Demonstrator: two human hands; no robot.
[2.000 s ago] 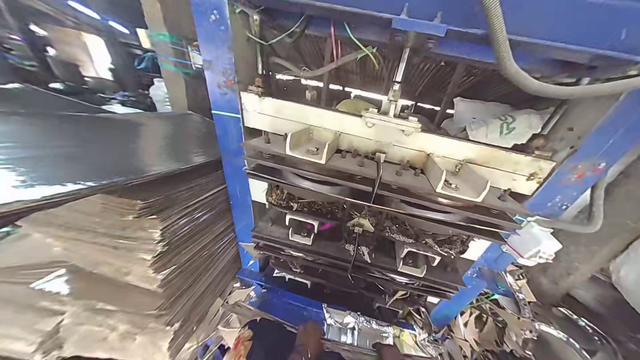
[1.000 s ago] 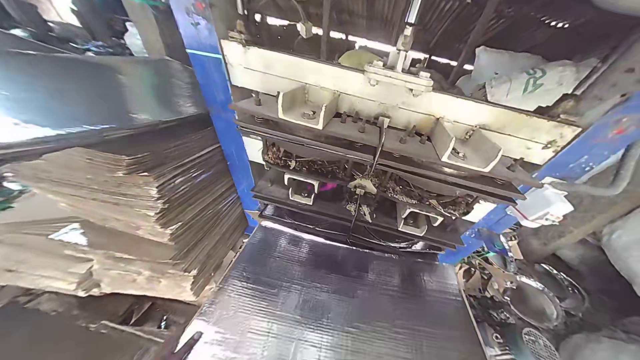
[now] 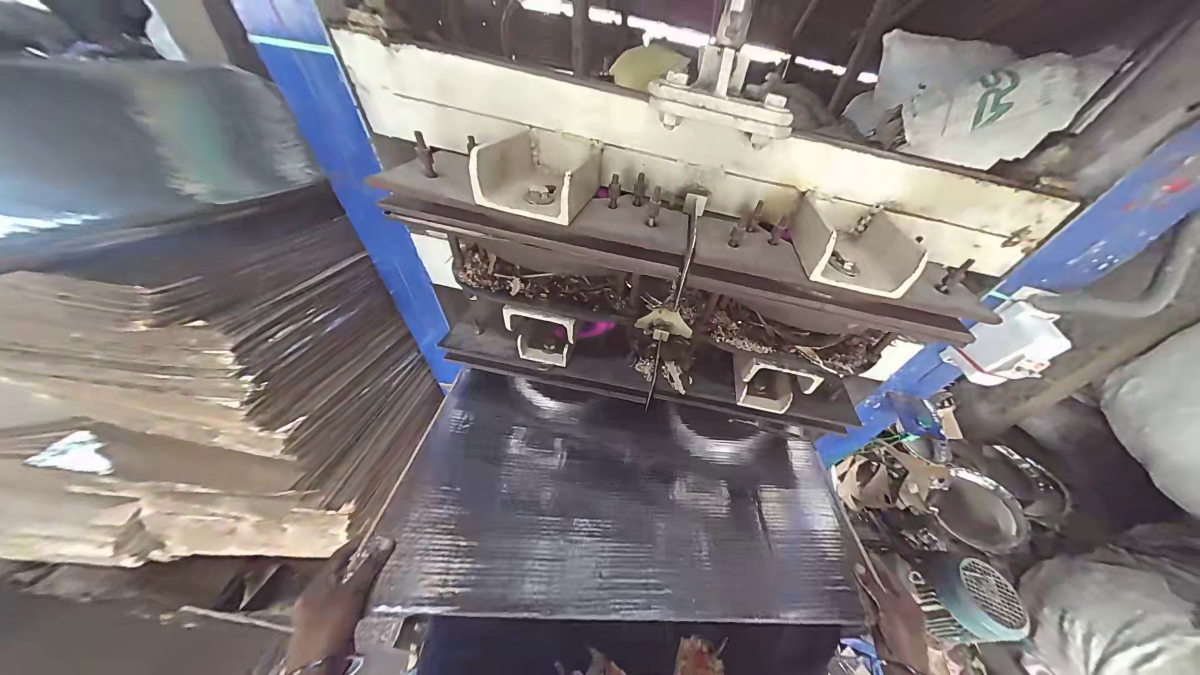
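Observation:
A shiny dark laminated sheet (image 3: 619,525), ribbed like corrugated board, lies flat with its far edge under the lower plates of a press (image 3: 647,366). My left hand (image 3: 336,595) is at the sheet's near left corner, with its fingers along the edge. At the near right edge, my right hand (image 3: 889,600) has its fingers against the side of the sheet. Both hands appear to hold the sheet by its sides, though the thumbs are hard to make out. The press has a cream crossbeam (image 3: 675,155) and steel channel pieces bolted on its upper plate.
A tall stack of similar sheets (image 3: 178,422) stands close on the left, beside a blue press post (image 3: 328,141). To the right are a white electrical box (image 3: 1012,337), a teal motor (image 3: 980,600), round metal pieces, scraps and white sacks (image 3: 1106,591).
The dark sheet, seen from one second ago, now has both my hands at its sides. Two seconds ago, shiny scraps showed below the press instead. The view has moved closer to the press.

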